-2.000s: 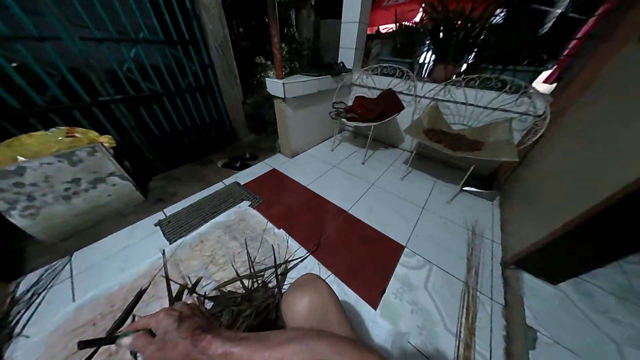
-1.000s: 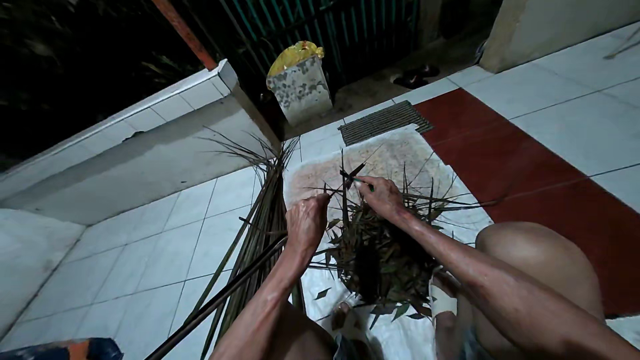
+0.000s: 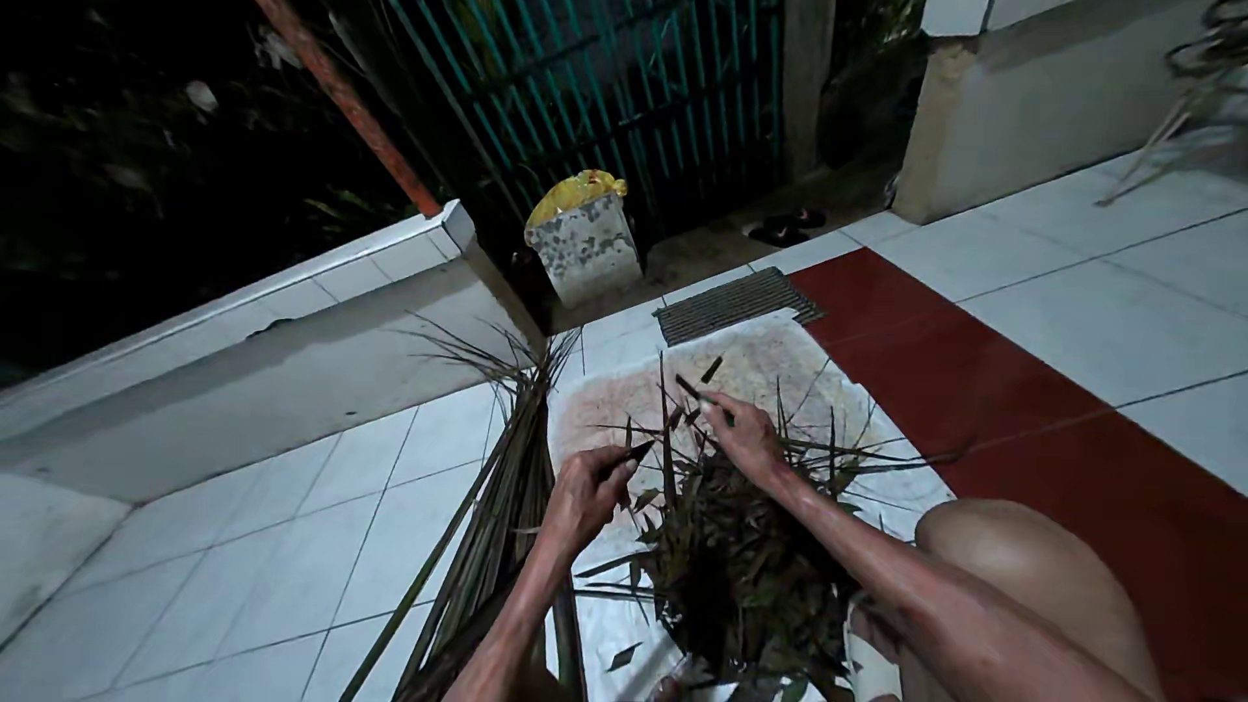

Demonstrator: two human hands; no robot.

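My left hand (image 3: 590, 487) is closed around a dark leaf end, whose tip points right over a stained white sheet (image 3: 614, 405). To its right, my right hand (image 3: 743, 434) grips a small dark knife (image 3: 690, 388), its tip pointing up and left. Below both hands lies a heap of cut dark leaf pieces (image 3: 741, 556), with thin strips sticking out around it. A short dark leaf piece (image 3: 713, 370) rests on the sheet beyond the knife. Left of the sheet, a bundle of long palm leaves (image 3: 507, 487) runs along the tiles.
A grey ribbed mat (image 3: 731, 304) touches the sheet's far edge, beside a red floor strip (image 3: 975, 390). A low wall (image 3: 390, 331) stands at left. Farther off are a block with a yellow bag on it (image 3: 588, 249), dark slippers (image 3: 785, 229) and a green barred gate (image 3: 624, 88).
The view has swung left from the chairs, with both hands now in sight. Since one second ago my hands have moved apart, and a short leaf piece now lies beyond the knife.
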